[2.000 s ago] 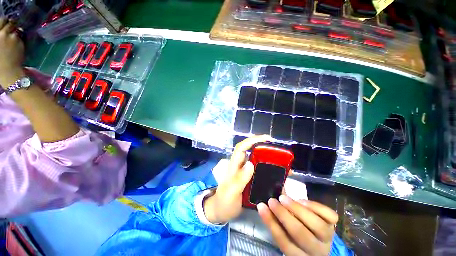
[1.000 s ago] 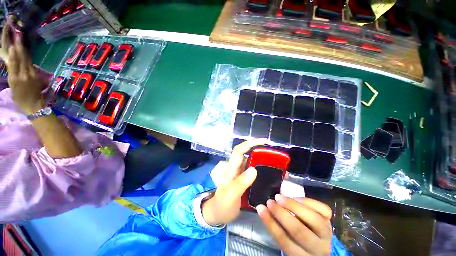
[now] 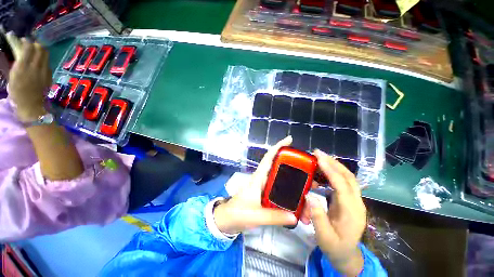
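A red device housing (image 3: 306,160) with a dark screen window (image 3: 288,188) in its front is held above the bench's front edge, face towards me. My left hand (image 3: 246,208) grips its left side and lower edge, with the thumb along the bottom. My right hand (image 3: 341,213) is at its right side, fingers behind the upper right and thumb near the lower right edge. The clear lens tray (image 3: 381,130) with rows of black panels lies behind the hands; they cover part of its front row.
A blister tray (image 3: 149,64) of red units lies at left, beside a coworker in pink (image 3: 54,189). Stacked trays stand on cardboard (image 3: 238,33) at the back. Loose black panels (image 3: 409,146), crumpled film (image 3: 430,193) and a bent cream frame (image 3: 395,96) lie at right. More trays (image 3: 482,108) stand far right.
My right hand has moved from the housing's lower edge to its right side. My left thumb has moved off the window to the bottom edge. The housing is turned slightly. The coworker's hand has shifted.
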